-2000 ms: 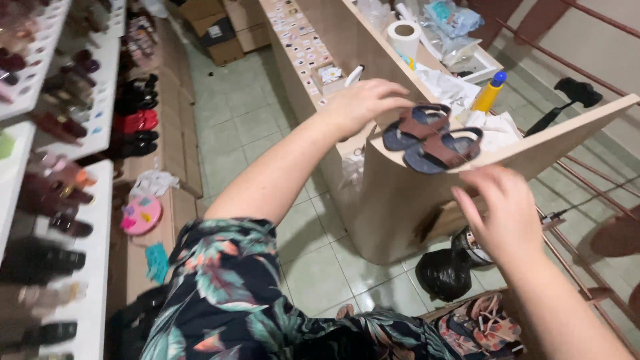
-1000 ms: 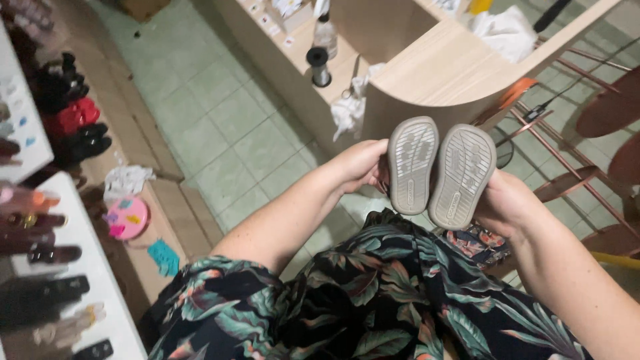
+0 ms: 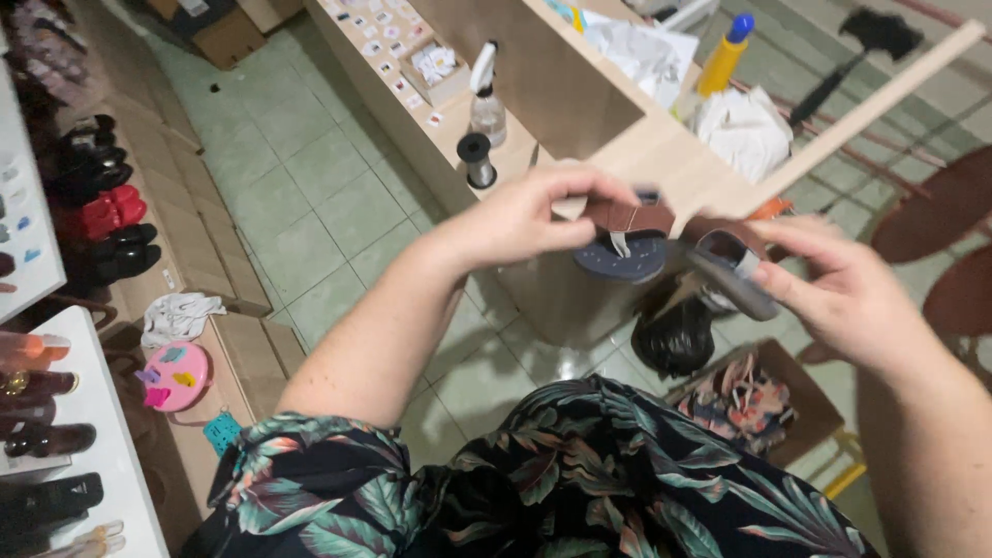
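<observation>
My left hand [image 3: 554,213] pinches a brown strap of one small sandal [image 3: 620,260], whose dark blue footbed faces up. The other sandal [image 3: 732,275] is tilted on its side, its grey sole edge showing, with my right hand [image 3: 821,275] closed around its strap end. Both sandals hang in the air in front of the rounded end of a light wood counter [image 3: 666,167]. Motion blur hides the exact fingertip contact.
A spray bottle [image 3: 487,116], a spool [image 3: 477,160] and a small box of tags [image 3: 435,71] stand on the counter's lower ledge. Shoe shelves [image 3: 43,263] line the left. A black bag [image 3: 673,333] and a cardboard box [image 3: 814,387] sit on the floor.
Two seconds back the sandals lay on the counter end with my hands apart around them. One second back both were held with soles up; now they are turned, one footbed up, and held apart.
</observation>
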